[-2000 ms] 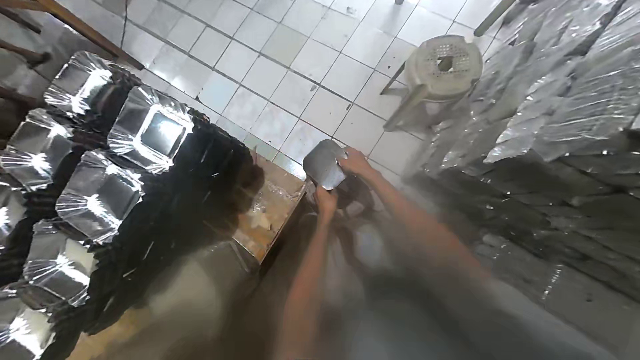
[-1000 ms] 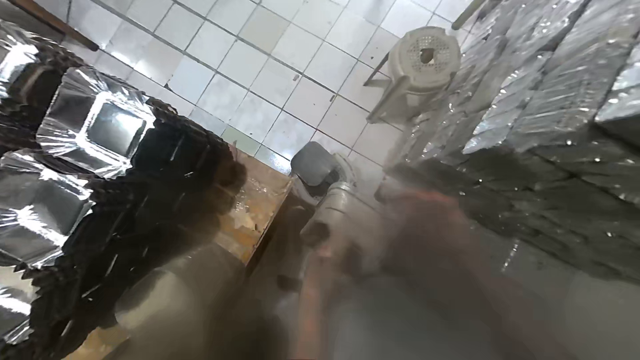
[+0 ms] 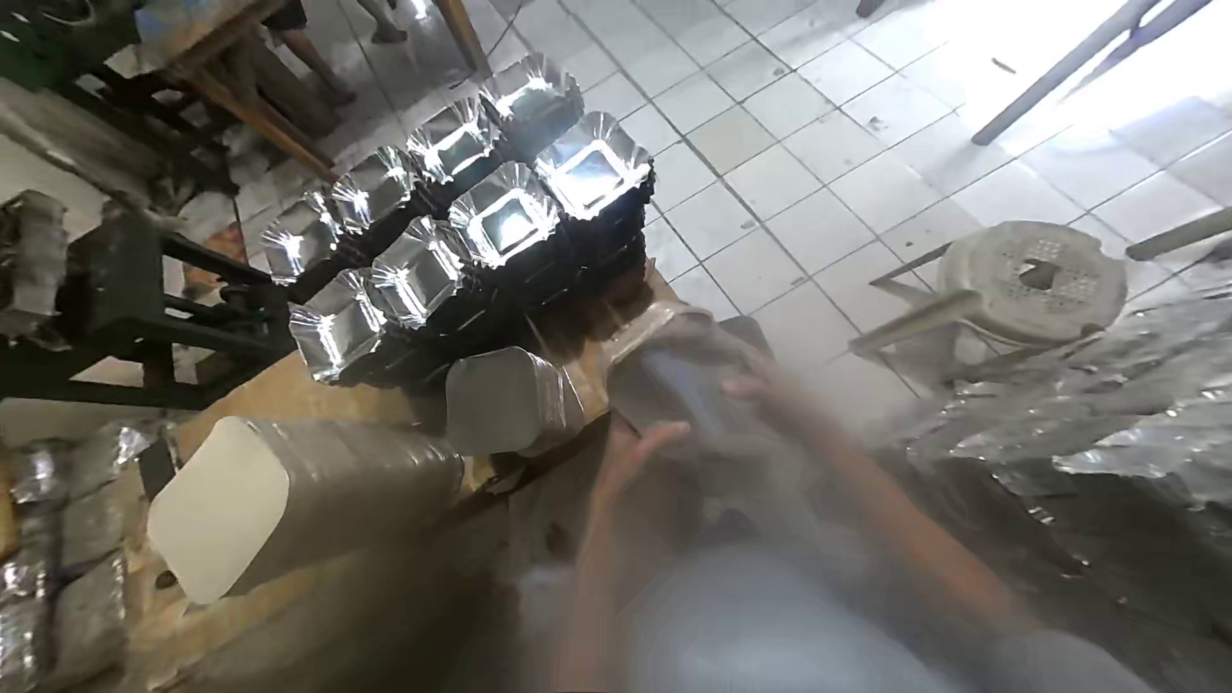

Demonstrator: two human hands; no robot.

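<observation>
A blurred, translucent plastic-like wrapping (image 3: 664, 371) with a greyish shape in it lies at the centre, between my hands. My left hand (image 3: 635, 452) is at its lower edge, thumb and a finger spread apart. On the other side, the fingertips of my right hand (image 3: 760, 385) are against it. Blur hides whether either hand grips it. Left of them, a short stack of grey rounded-rectangular sheets or lids (image 3: 496, 402) lies on its side on a wooden table (image 3: 371, 399). A longer wrapped stack with a pale end face (image 3: 221, 510) lies farther left.
Stacked shiny foil trays (image 3: 510, 226) stand behind the short stack. A plastic stool (image 3: 1035, 279) stands on the tiled floor (image 3: 760, 183). More silvery stacks (image 3: 1088, 404) fill the right side. A dark metal frame (image 3: 125, 298) is at left. Part of a person's leg (image 3: 313, 58) shows at upper left.
Two seconds ago my hands were on a dark grey rounded-rectangular piece; now the translucent wrapping is between them. The view has shifted left.
</observation>
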